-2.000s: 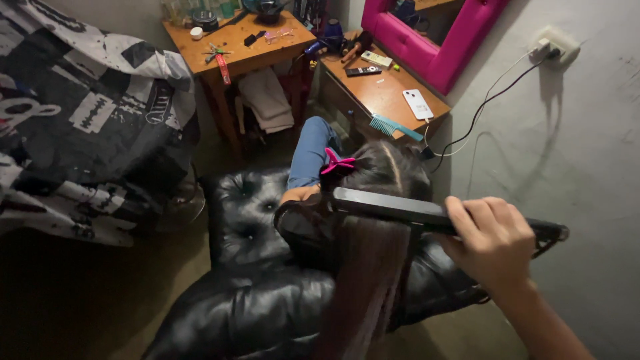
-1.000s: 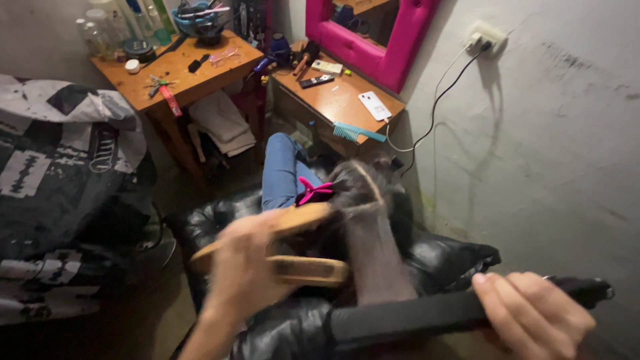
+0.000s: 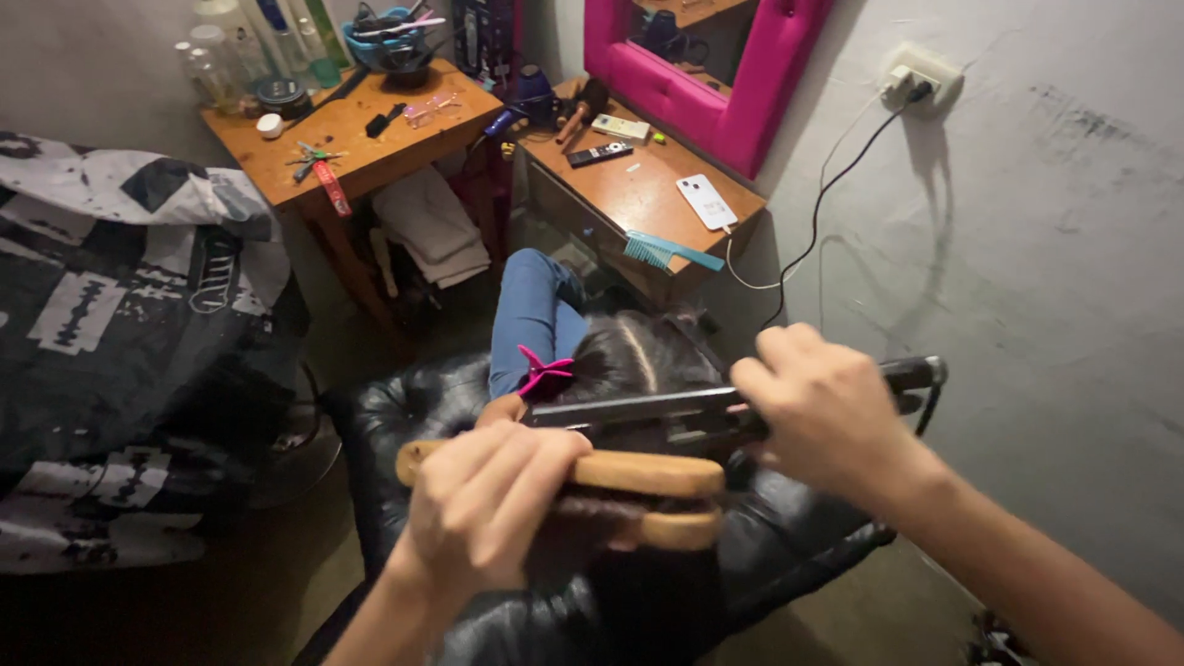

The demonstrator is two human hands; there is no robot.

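Observation:
My left hand (image 3: 490, 499) grips a wooden two-armed hair brush (image 3: 647, 470), with dark hair between its two arms. Just above it, a black hair straightener (image 3: 638, 407) is held in my right hand (image 3: 823, 412), its plates lying across the hair behind the seated person's head (image 3: 638, 356). Whether the plates are pressed together is unclear. The hair has a visible parting, and a pink hair clip (image 3: 543, 370) holds a section on the left. The person, in blue jeans (image 3: 529, 310), sits in a black tufted leather chair (image 3: 416, 398). The lower hair is partly hidden by the brush and my left hand.
A wooden table (image 3: 277, 166) bears bottles, keys and a basin (image 3: 393, 42). A second one (image 3: 661, 176) carries a phone (image 3: 706, 202), a remote control (image 3: 599, 154) and a teal comb (image 3: 672, 251). Cords run to a wall socket (image 3: 916, 81). A patterned cape (image 3: 120, 305) drapes at left.
My left hand came into view with the wooden brush, which now lies around the hair. The straightener moved off the hair to the lower right, then back up across it.

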